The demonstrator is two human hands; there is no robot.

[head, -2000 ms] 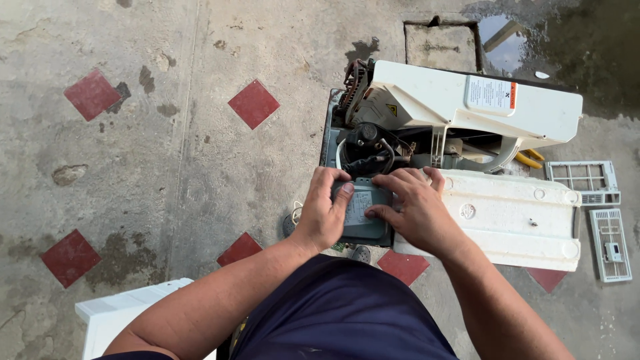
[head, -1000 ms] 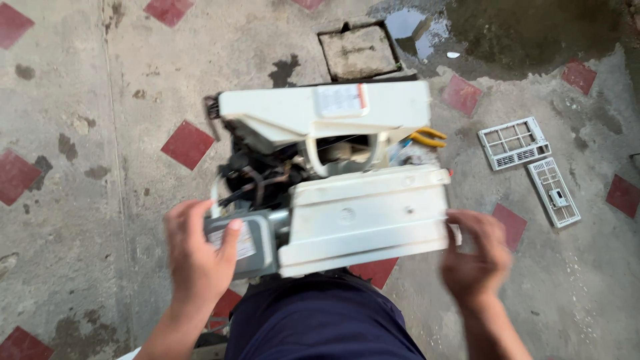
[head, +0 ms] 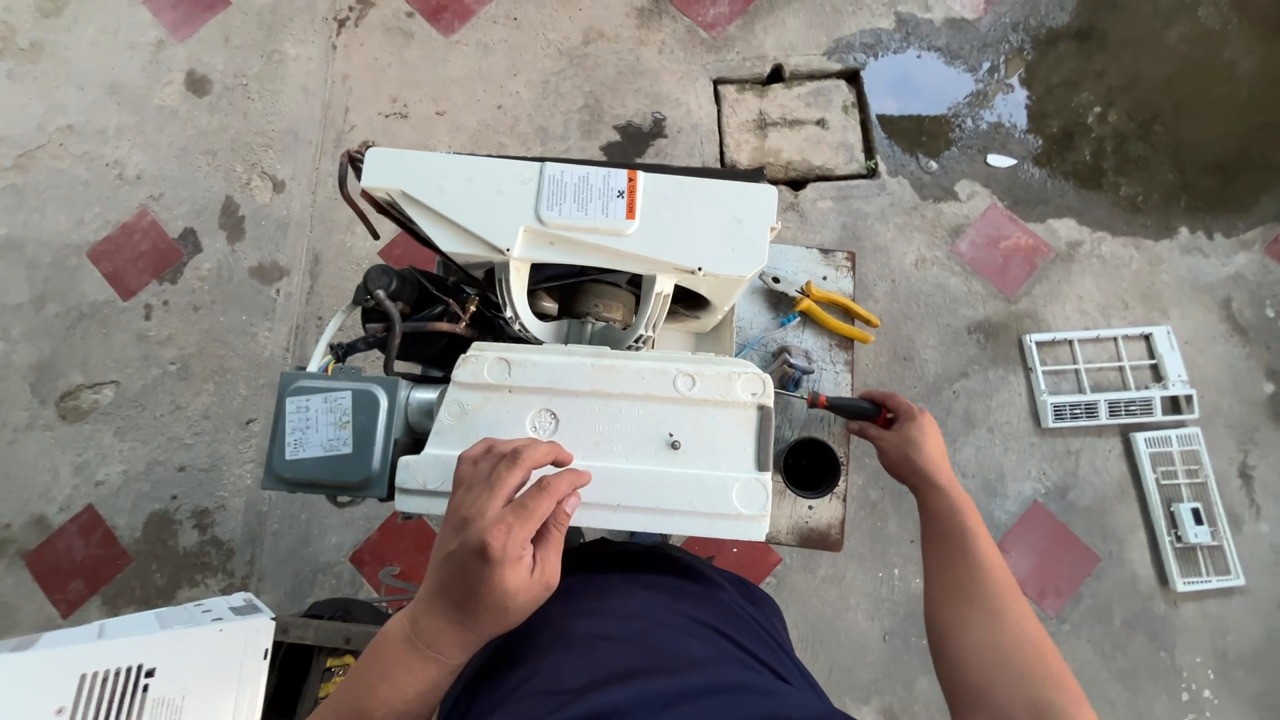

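Note:
A partly dismantled window air conditioner lies before me, with a white plastic housing [head: 570, 215] at the back and a white foam-like cover [head: 620, 440] at the front. My left hand [head: 510, 520] is over the cover, thumb and fingertips close together; whether it touches the cover is unclear, and it holds nothing visible. My right hand [head: 905, 440] grips the handle of a screwdriver [head: 845, 407], its shaft pointing left to the cover's right end. A grey electrical box [head: 335, 435] sits at the unit's left, below the compressor and copper pipes [head: 392, 320].
Yellow-handled pliers [head: 835, 310] and a black cup [head: 810, 467] rest on a worn board [head: 825, 520]. Two white grilles [head: 1110, 375] lie on the concrete at right. A white metal casing [head: 140, 655] stands at lower left; a puddle [head: 1150, 120] is at upper right.
My hands have left the grey box; the left is now over the white cover. My right hand has moved right and taken hold of the screwdriver. The unit now sits turned differently in view.

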